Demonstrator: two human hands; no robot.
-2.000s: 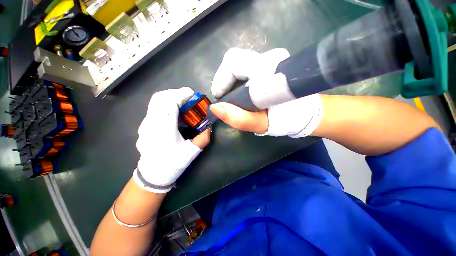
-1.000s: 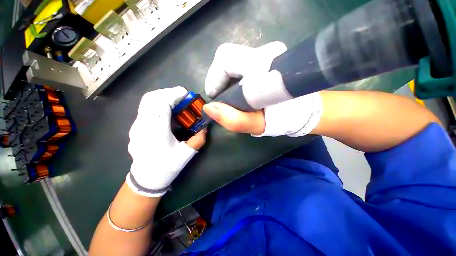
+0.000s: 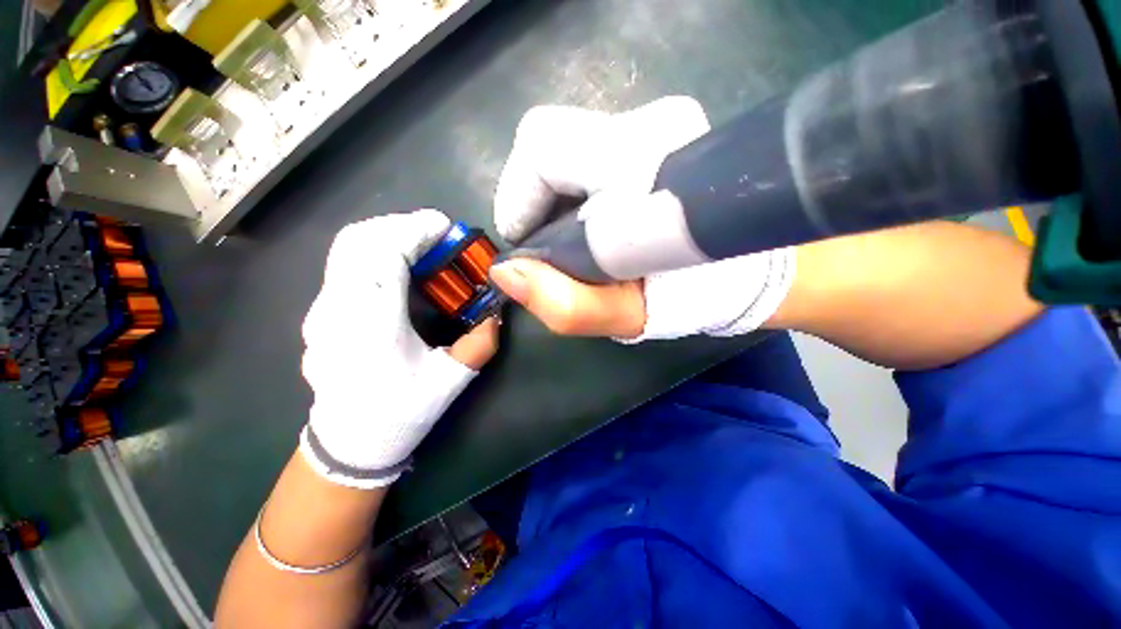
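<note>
My left hand (image 3: pixel 379 332), in a white knit glove with bare thumb tip, holds a coil component (image 3: pixel 457 278) with orange-copper winding and blue and black ends above the bench. My right hand (image 3: pixel 602 246), gloved with a bare thumb, grips the narrow front of a thick dark grey dispensing syringe (image 3: pixel 762 172) with a pale band. The syringe tip is at the coil's right side; exact contact is hidden by the thumb. The syringe's green rear cap (image 3: pixel 1067 252) is cut off by the right edge.
A pale metal holding fixture (image 3: pixel 289 123) with clear-yellowish upright slots lies at upper left. Behind it is a black and yellow box with a round dial (image 3: pixel 144 86). A coil batch (image 3: pixel 80 320) stands at far left, by a pale rail (image 3: pixel 141 522). The dark green bench (image 3: pixel 553 406) lies beneath.
Both hands and the coil have shifted slightly left in view. The syringe's rear appears larger and lower. The fixture and coil batch have also shifted left in view. Both holds stay the same.
</note>
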